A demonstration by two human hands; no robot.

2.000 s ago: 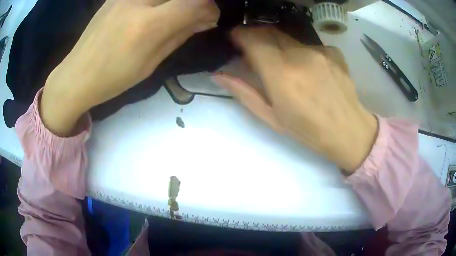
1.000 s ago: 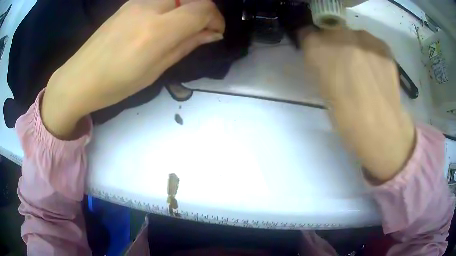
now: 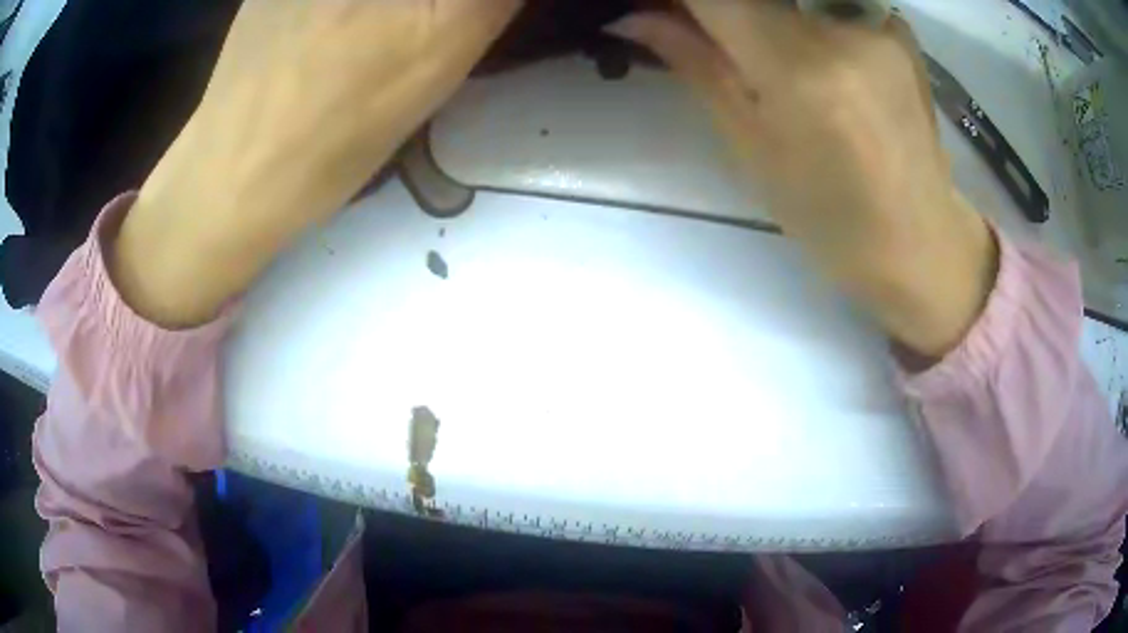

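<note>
The black garment [image 3: 99, 111] lies heaped at the upper left, and a dark part of it runs between my hands at the top edge. My left hand [image 3: 346, 99] is over the garment; its fingertips are cut off by the top edge. My right hand [image 3: 816, 136] is at the top, right of centre, slightly blurred, with its fingers reaching left to the dark cloth. Whether either hand grips the cloth cannot be told. The needle area is hidden or out of the picture. The pale machine bed [image 3: 594, 136] shows below the fingers.
Black thread snips [image 3: 996, 155] lie right of my right hand, their tips partly hidden. A pale knob [image 3: 847, 10] is cut off at the top. The white table [image 3: 594, 359] has a ruler scale along its front edge. A blue crate [image 3: 266, 532] is below at the left.
My right hand has moved left and up from the knob's side to the cloth. My left hand has moved up, with the cloth near it. More bed shows, and the view has shifted slightly.
</note>
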